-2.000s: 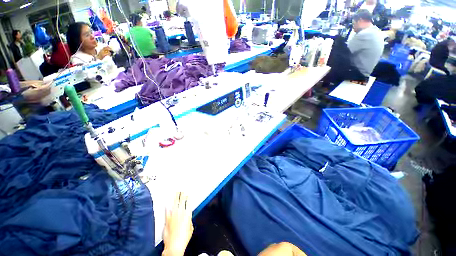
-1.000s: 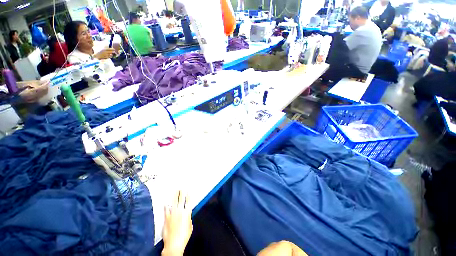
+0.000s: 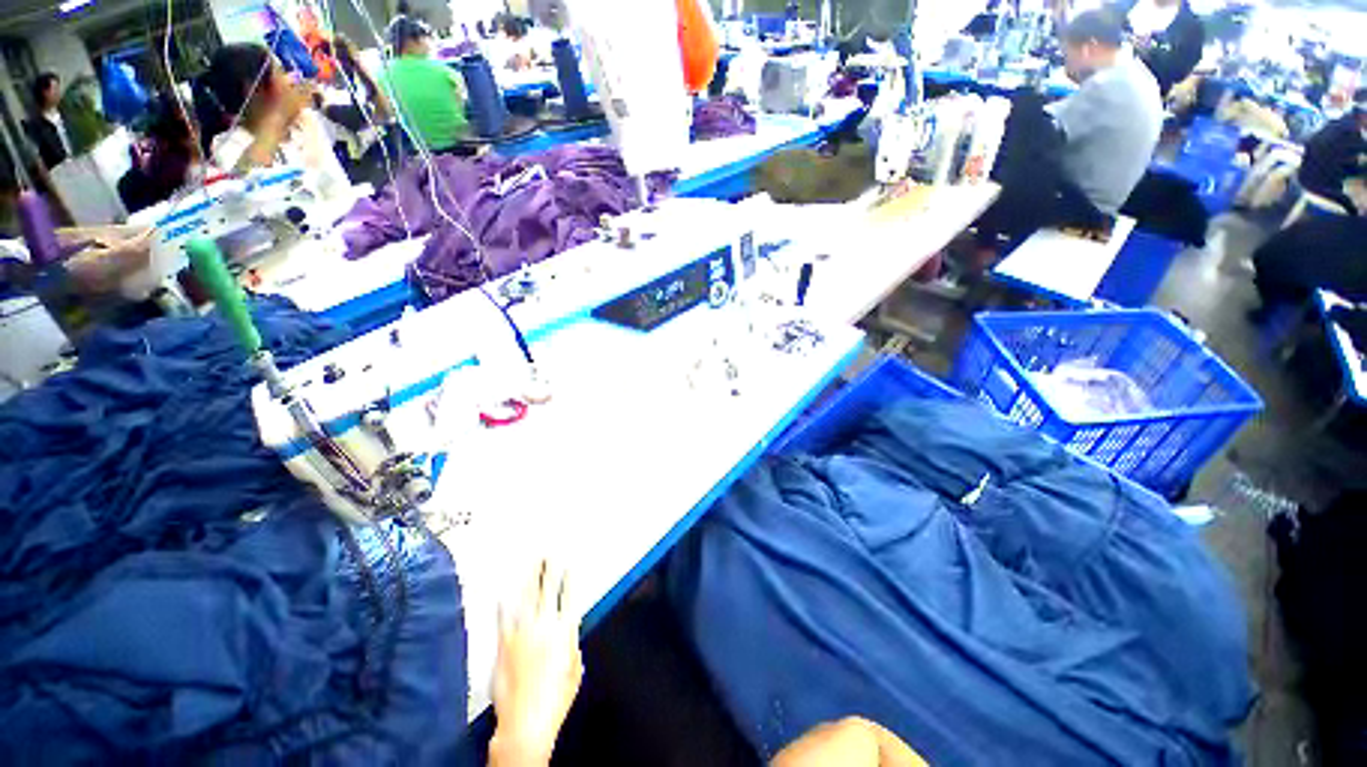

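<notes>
Dark-blue cloth [image 3: 165, 629] lies heaped on the left of the machine table, its gathered part under the sewing head. The presser-foot area [image 3: 397, 495] sits at the cloth's right edge; the needle is too small to make out. My left hand [image 3: 537, 659] lies on the white table front, right of the cloth, fingers extended, holding nothing. My right hand [image 3: 847, 745] is cut off by the bottom edge, in front of a second blue heap [image 3: 960, 584]; its fingers are hidden. Red-handled snips [image 3: 505, 412] lie behind the machine's front end.
The white machine head with a dark panel [image 3: 664, 294] spans the table [image 3: 637, 450]. A green post [image 3: 225, 292] stands above its left end. A blue crate [image 3: 1109, 397] stands at the right. Purple cloth [image 3: 510, 210] lies behind. Several people sit at other stations.
The view has shifted slightly. The seated person at the back left has raised an arm towards the face. Both my hands and the blue cloth have stayed nearly in place.
</notes>
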